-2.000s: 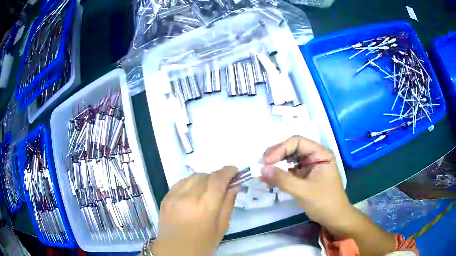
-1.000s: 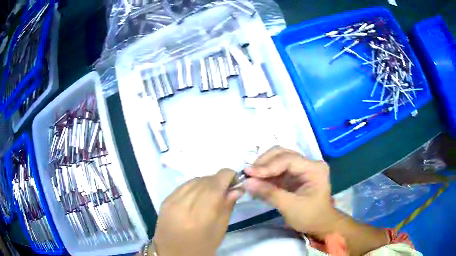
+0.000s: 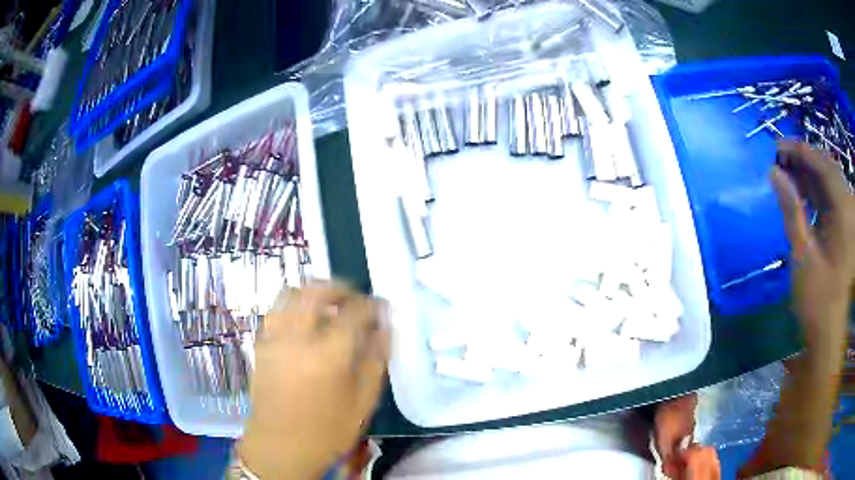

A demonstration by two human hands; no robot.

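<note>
My left hand (image 3: 314, 366) is blurred over the right side of the white tray of assembled units (image 3: 239, 281); whether it holds anything is hidden. My right hand (image 3: 817, 220) is over the right blue tray (image 3: 717, 216), thumb and fingers apart, with no unit seen between them. Wired cores (image 3: 783, 97) lie jumbled at that tray's far right, partly behind the hand; one core (image 3: 753, 274) lies near its near end. The middle white tray (image 3: 375, 234) holds silver tubes (image 3: 539, 125) at its far end and loose white sleeves (image 3: 562, 328) at its near end.
A clear plastic bag with tubes (image 3: 450, 21) lies beyond the middle tray. A narrow blue tray of units (image 3: 108, 300) stands left of the white tray, with another blue tray (image 3: 131, 66) at far left. Plastic-wrapped goods (image 3: 750, 408) show below the bench edge.
The hands have parted from working together over the middle tray. My left hand has moved left to the unit tray, my right hand right to the blue tray. The view has shifted.
</note>
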